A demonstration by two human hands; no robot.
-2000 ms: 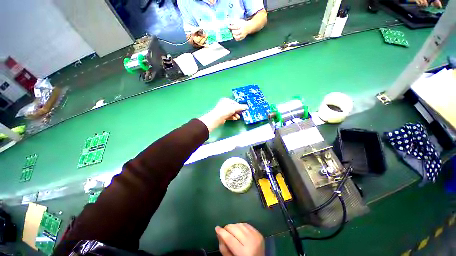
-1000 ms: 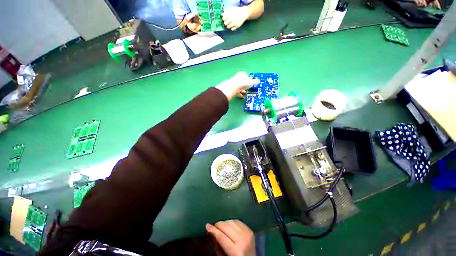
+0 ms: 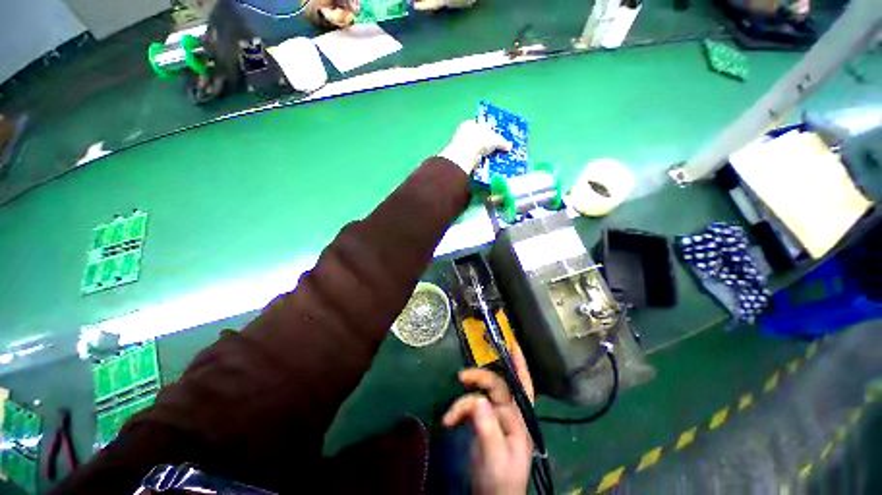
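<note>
The blue board (image 3: 506,145) is on the green bench top behind the solder reel. My left hand (image 3: 473,145) holds it at its left edge; my sleeved arm reaches across the bench. The soldering iron (image 3: 505,360) lies in its black stand (image 3: 474,277), tip end away from me, above a yellow block (image 3: 478,335). My right hand (image 3: 495,425) is at the iron's black handle, fingers on both sides of it; whether they are closed on it I cannot tell. A round tub (image 3: 422,314) with silvery contents stands left of the stand.
A grey soldering station (image 3: 556,290), green-flanged reel (image 3: 527,191), white roll (image 3: 602,186), black tray (image 3: 636,269) and dotted cloth (image 3: 723,266) are to the right. Green panels (image 3: 116,251) and red-handled cutters (image 3: 63,445) are left. Another person's hands (image 3: 334,12) show across the bench.
My right hand has moved from the bench's near edge up to the iron's handle, and its fingers have spread. My left hand stays on the blue board, now more tilted. The view has shifted right.
</note>
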